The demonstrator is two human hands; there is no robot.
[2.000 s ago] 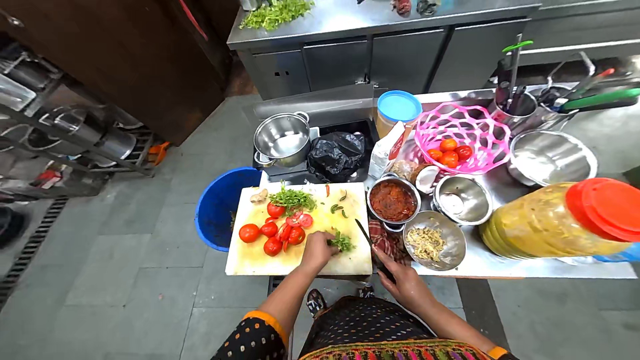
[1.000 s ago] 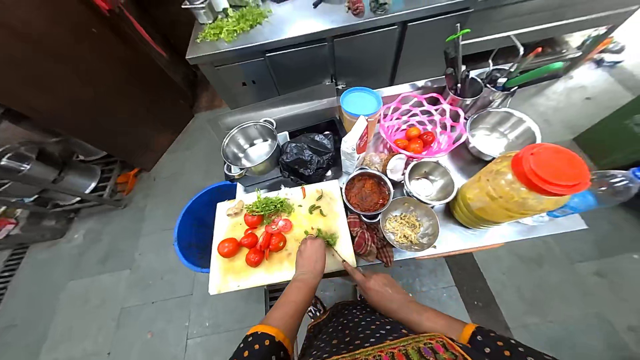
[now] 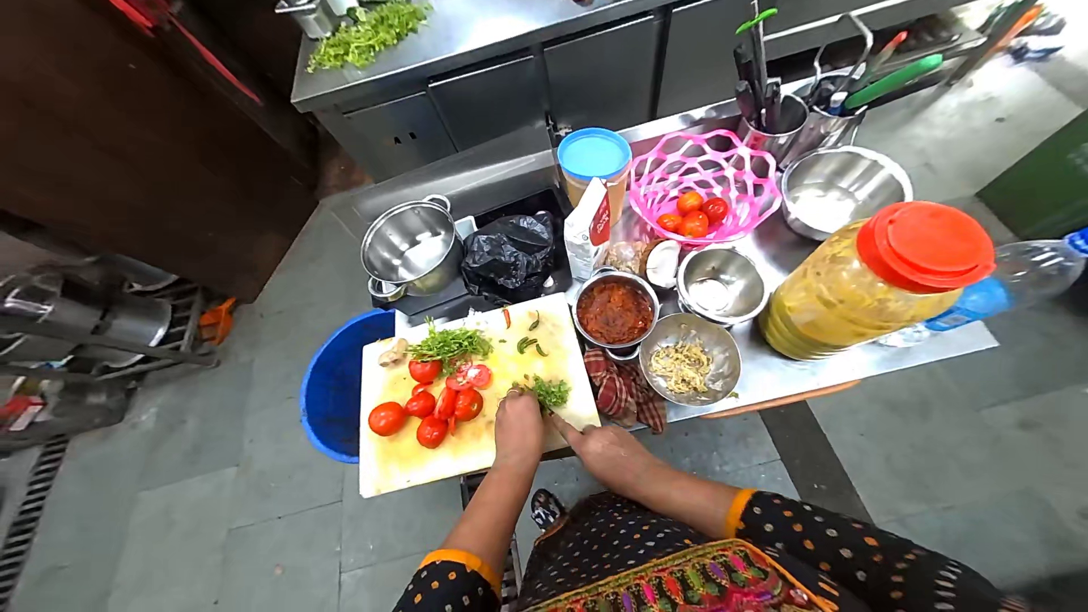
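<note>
On a white cutting board, my left hand holds down a small bunch of green herbs near the right edge. My right hand grips a knife, whose blade reaches the herbs beside my left fingertips; its handle is hidden in my palm. Left of my hands lie whole and cut tomatoes, with a pile of leafy herbs behind them. Several green chillies, a red chilli and pieces of what looks like ginger lie toward the back.
A blue bin stands left of the board. To the right are a pot of red paste, a steel bowl of shredded food, a checked cloth and a large red-lidded jar. Behind are a steel pot and a pink basket.
My right hand has brought the knife from beside the board's right edge to the herbs under my left hand. The view has shifted somewhat.
</note>
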